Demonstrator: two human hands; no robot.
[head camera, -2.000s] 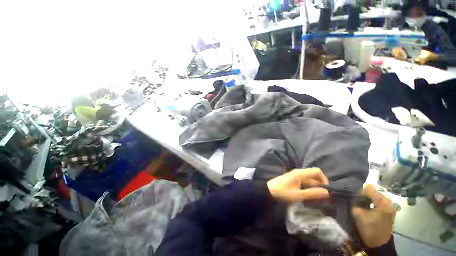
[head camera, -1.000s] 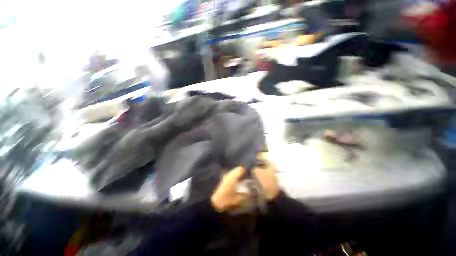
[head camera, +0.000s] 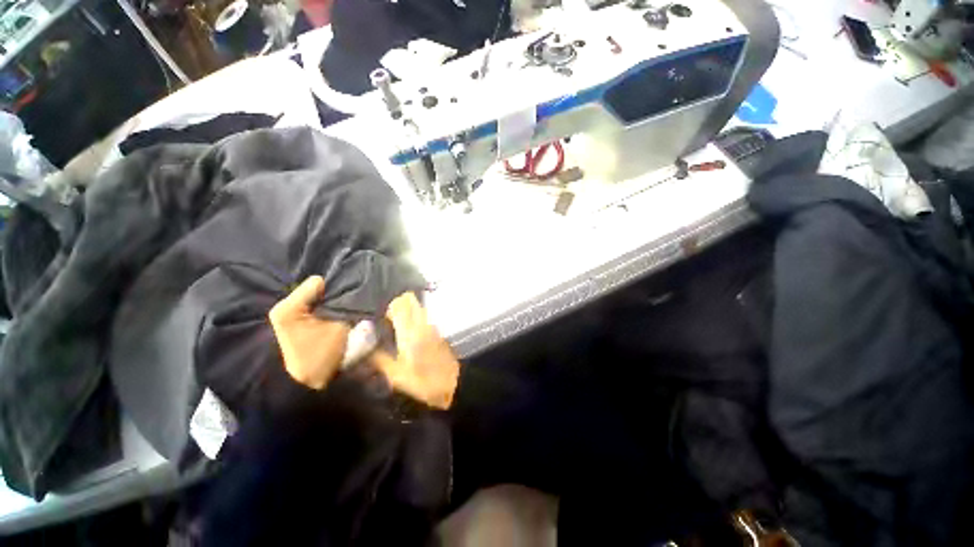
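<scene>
A large dark grey garment (head camera: 256, 214) lies heaped on the left of the white table and hangs over its front edge. A small white label (head camera: 211, 424) shows on it at the lower left. My left hand (head camera: 310, 337) pinches a gathered edge of the cloth. My right hand (head camera: 422, 355) holds the same edge just to the right, with a small whitish piece (head camera: 360, 342) between the hands. The fingertips are partly hidden in the cloth. The white sewing machine (head camera: 566, 96) stands beyond and to the right; its needle area (head camera: 451, 176) holds no visible cloth.
Red-handled scissors (head camera: 537, 160) and a small brown tag (head camera: 564, 202) lie under the machine arm. A red-handled tool (head camera: 702, 167) lies at the table's right end. Dark garments (head camera: 865, 321) pile at the right. The table's front edge (head camera: 598, 280) runs diagonally. A thread spool (head camera: 231, 15) stands at the back left.
The view has swung right and down, bringing the whole machine and the right-hand garment pile into sight. Both hands still hold the grey cloth, now left of the machine.
</scene>
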